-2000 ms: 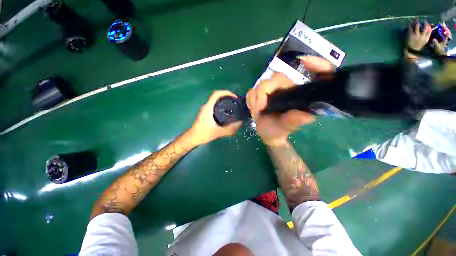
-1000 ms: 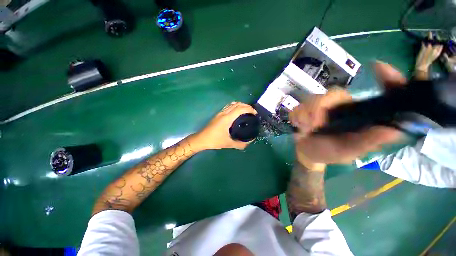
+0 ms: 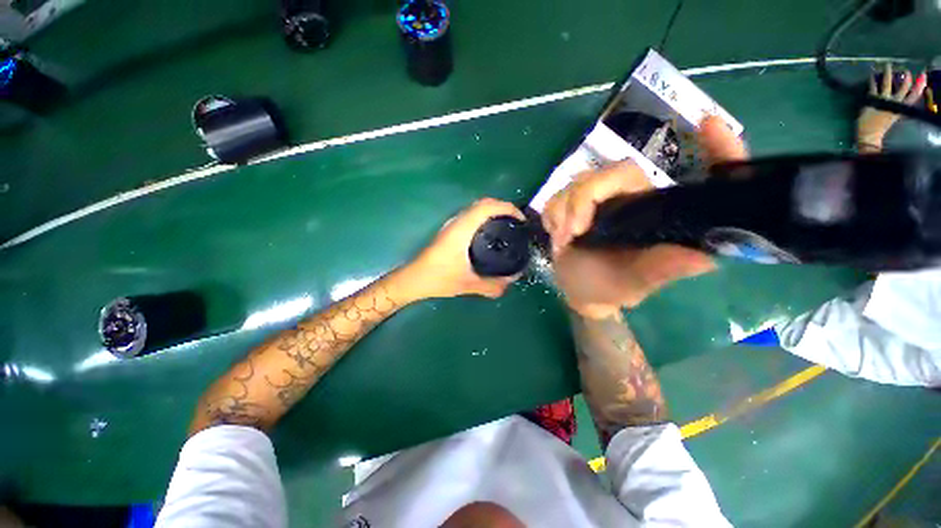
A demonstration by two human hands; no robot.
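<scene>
My left hand (image 3: 454, 253) is closed around a black cylindrical housing (image 3: 498, 246), its dark recessed end facing up. My right hand (image 3: 609, 232) grips the thick black electric screwdriver (image 3: 764, 206), whose barrel reaches off to the right. My right fingers are beside the housing's right edge; the driver's bit is hidden by them. The white screw feeder (image 3: 676, 88) with a dark open middle stands just behind my right hand, partly covered by it. Tiny shiny specks, likely screws (image 3: 540, 266), lie between my hands.
An unlit unit (image 3: 155, 323) lies at the left. Another black cylinder (image 3: 239, 129) lies by the white line (image 3: 413, 126). Beyond the line are a blue-lit unit (image 3: 425, 41) and a dark unit (image 3: 305, 25). Another person's hand (image 3: 879, 108) and white sleeve (image 3: 877, 325) are at the right.
Since one second ago, my right hand and the driver have moved left, close to the housing. The units beyond the line have shifted right, and another blue-lit one shows at the far left.
</scene>
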